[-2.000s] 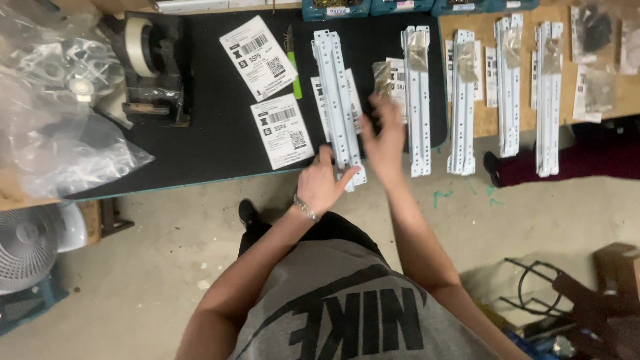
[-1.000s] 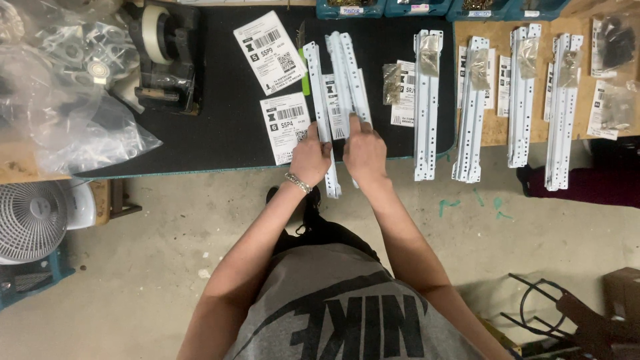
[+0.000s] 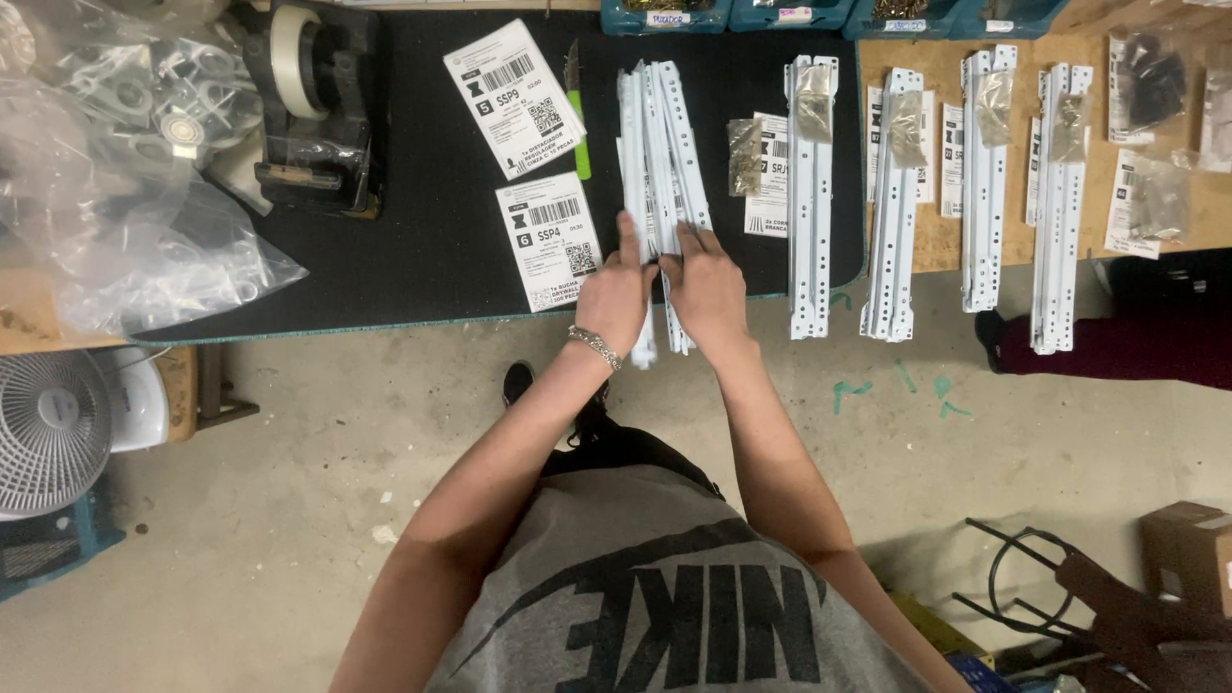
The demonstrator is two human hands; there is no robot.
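Note:
My left hand (image 3: 616, 294) closes around the lower part of a white metal drawer slide (image 3: 632, 164), its forefinger lying along it. Against the slides just right of it (image 3: 681, 154) rests my right hand (image 3: 705, 284), thumb and fingers on the metal. The two groups lie side by side, nearly touching, over a printed label mostly hidden beneath them. To the right, another slide set (image 3: 810, 212) has a small clear bag of hardware (image 3: 814, 101) on top. A second small bag (image 3: 744, 157) lies by a label (image 3: 767, 178) between the sets.
Two printed labels (image 3: 515, 96) and a green-handled knife (image 3: 580, 135) lie left of the slides. Farther left are a tape dispenser (image 3: 327, 125) and clear plastic bags (image 3: 173, 250). Several more slide sets (image 3: 893, 212) lie at right, overhanging the bench edge. Blue bins (image 3: 664, 17) stand behind.
The slides at my hands lay together two seconds ago; one second ago they were apart, and now their gap is narrower. My right hand has moved from beside the small bag onto the slides.

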